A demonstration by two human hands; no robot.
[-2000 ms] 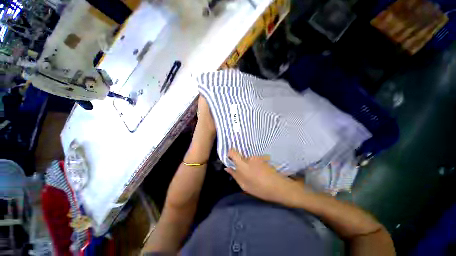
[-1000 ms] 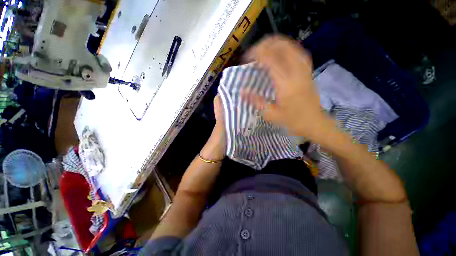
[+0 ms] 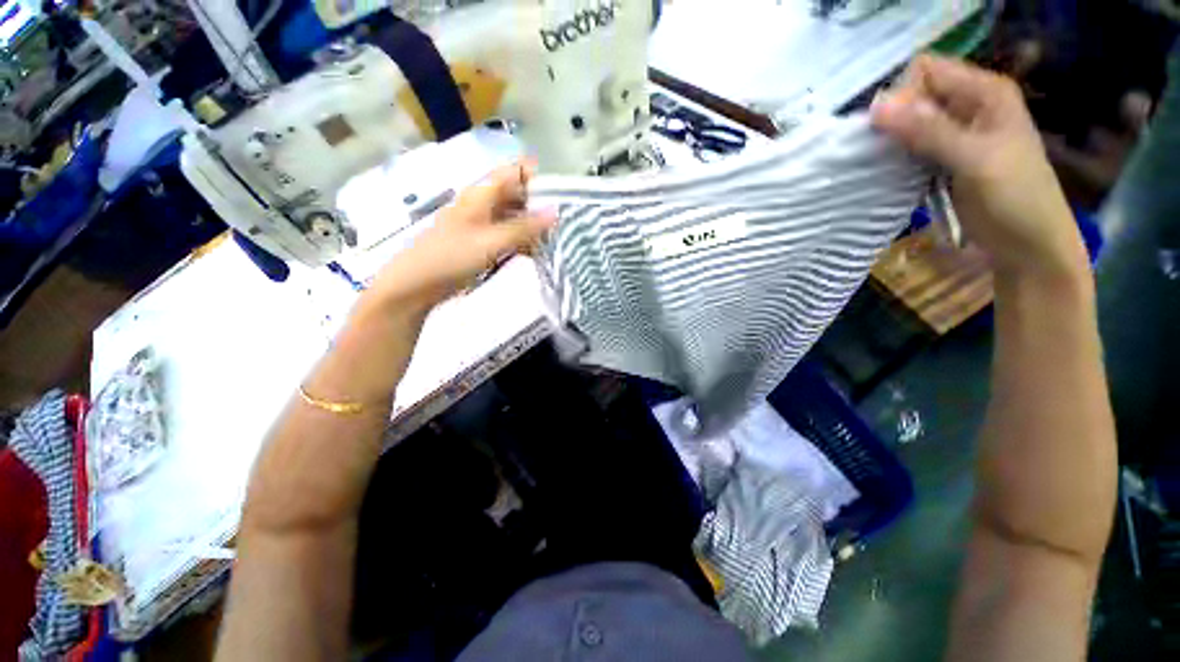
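Observation:
A striped knit top (image 3: 776,272) hangs stretched in the air between my hands, in front of the sewing machine. Its neckband (image 3: 725,175) runs taut from hand to hand. A white neck label (image 3: 699,237) with dark lettering faces me. My left hand (image 3: 485,239) pinches the left end of the band between thumb and fingers. My right hand (image 3: 958,117) grips the right end, higher up. The lower part of the top hangs in folds over the basket side.
The cream sewing machine (image 3: 531,78) stands behind the cloth on the white table (image 3: 207,375). Black-handled scissors (image 3: 699,127) lie right of it. A crinkled clear bag (image 3: 130,420) lies at the table's left. A dark blue basket (image 3: 848,446) holds garments; a red basket (image 3: 26,517) is lower left.
The top has been raised from the lap and spread open. My right hand has moved from over the cloth to its upper right edge; my left has moved up to the other end. The view has shifted.

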